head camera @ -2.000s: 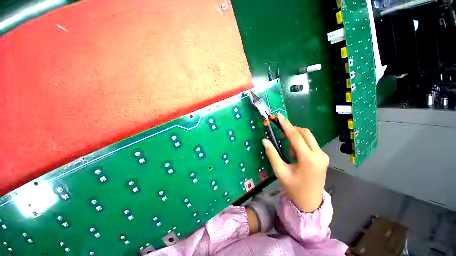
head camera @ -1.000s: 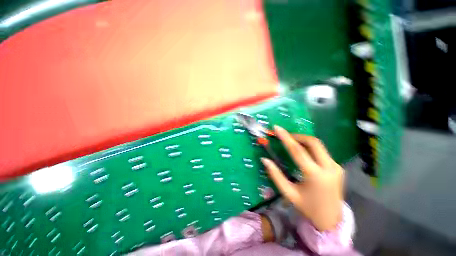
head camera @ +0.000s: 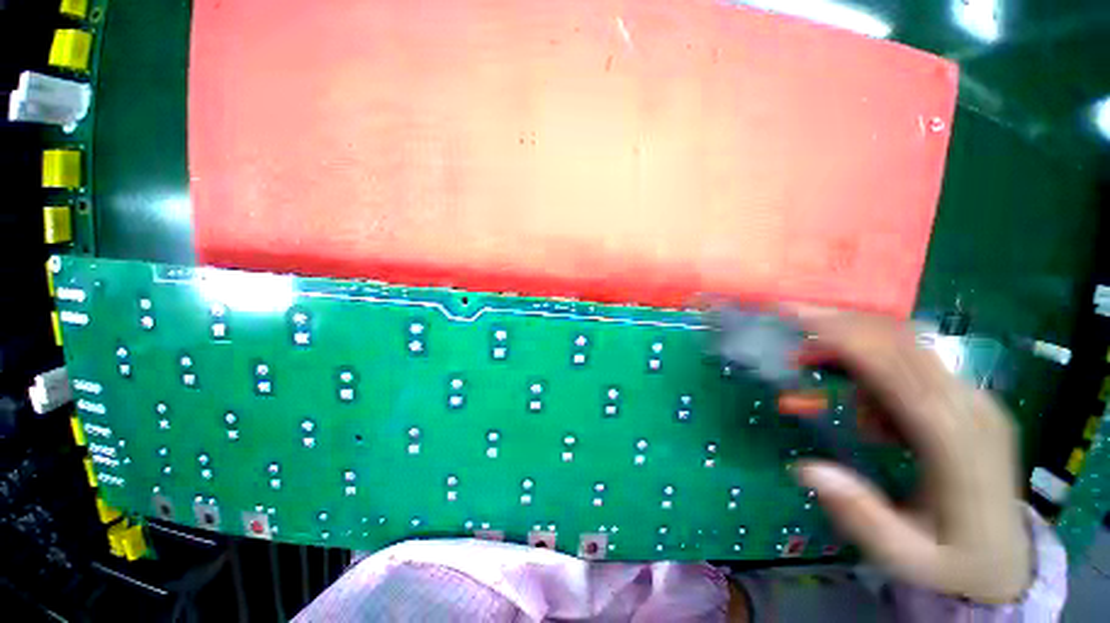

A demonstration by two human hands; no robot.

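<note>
A long green circuit board [head camera: 390, 414] lies solder side up, its far edge along the near edge of an orange-red mat [head camera: 572, 146]. My right hand [head camera: 937, 450], bare and blurred, is over the board's right part. It holds diagonal cutters [head camera: 797, 396] with orange near the pivot. The jaws [head camera: 749, 341] are blurred, near the board's far edge; I cannot tell if they touch it. My left hand is not visible; only a pink sleeve [head camera: 487, 584] crosses the bottom, at the board's near edge.
Yellow blocks [head camera: 61, 168] and white connectors [head camera: 49, 100] line the left side. A small white cylinder [head camera: 1049, 352] lies on the green bench at the right. Part of another green board [head camera: 1083, 517] shows at the far right edge.
The view has swung left, so the board's left end now shows and the mat looks level. My right hand still holds the cutters and appears farther right in the picture.
</note>
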